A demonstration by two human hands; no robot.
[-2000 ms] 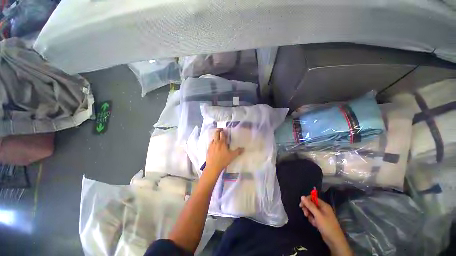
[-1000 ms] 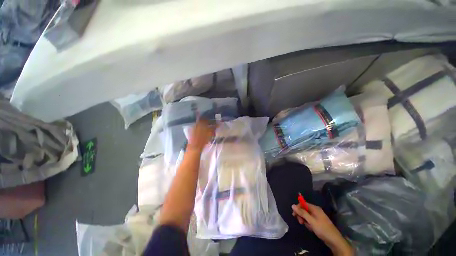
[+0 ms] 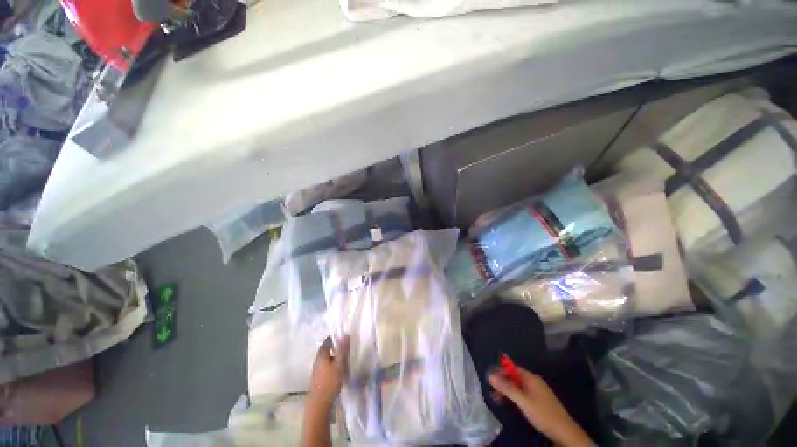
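A clear poly bag with a cream cloth bundle (image 3: 398, 319) lies in front of me, dark bands crossing it. My left hand (image 3: 329, 371) is at the bag's left edge. Its fingertips are partly blurred, and I cannot tell whether they grip the film. A small dark thing shows by those fingers. My right hand (image 3: 527, 395) is closed around a red pen (image 3: 510, 370), its tip pointing up, over my dark-clothed lap to the right of the bag.
A pale covered table (image 3: 288, 157) spans the top, with a red object (image 3: 112, 30) at its left end. A light blue bagged bundle (image 3: 546, 229), cream bundles (image 3: 734, 166) and a crumpled grey plastic bag (image 3: 677, 375) lie right. A green floor sign (image 3: 164, 315) is left.
My left hand has moved from the top of the bag down to its left edge. The view has shifted, showing more of the table top. My right hand still holds the red pen.
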